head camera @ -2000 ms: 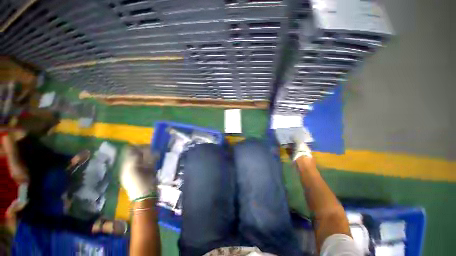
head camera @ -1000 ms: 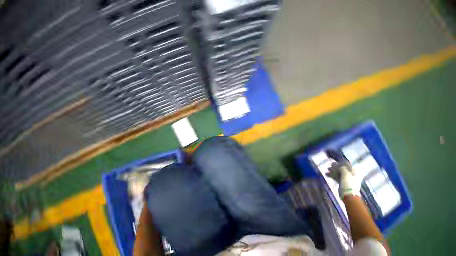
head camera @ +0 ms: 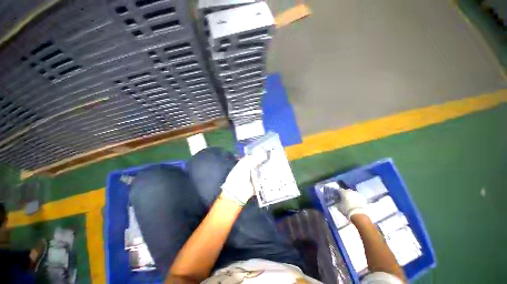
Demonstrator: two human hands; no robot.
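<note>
My left hand (head camera: 242, 178), in a white glove, holds a flat silver metal plate (head camera: 273, 170) by its left edge over my lap. The plate has small holes and marks on its face. My right hand (head camera: 346, 201), gloved with dark fingertips, is down in the right-hand blue parts bin (head camera: 396, 173), at its upper left corner among the small plates (head camera: 382, 208). Whether its fingers grip a plate is hidden by blur and the glove.
A tall stack of metal parts (head camera: 240, 21) stands beside a blue sheet (head camera: 282, 113). A large grey stacked load (head camera: 119, 72) sits on a wooden pallet (head camera: 119, 148). A white card (head camera: 197, 143) lies on the floor. The left-hand blue bin (head camera: 113, 222) holds parts. A person's foot (head camera: 39, 252) shows at left.
My left hand has risen from the left-hand bin to over my lap with a metal plate in it. My right hand went from the stack to the right-hand bin and remains there. The view has turned.
</note>
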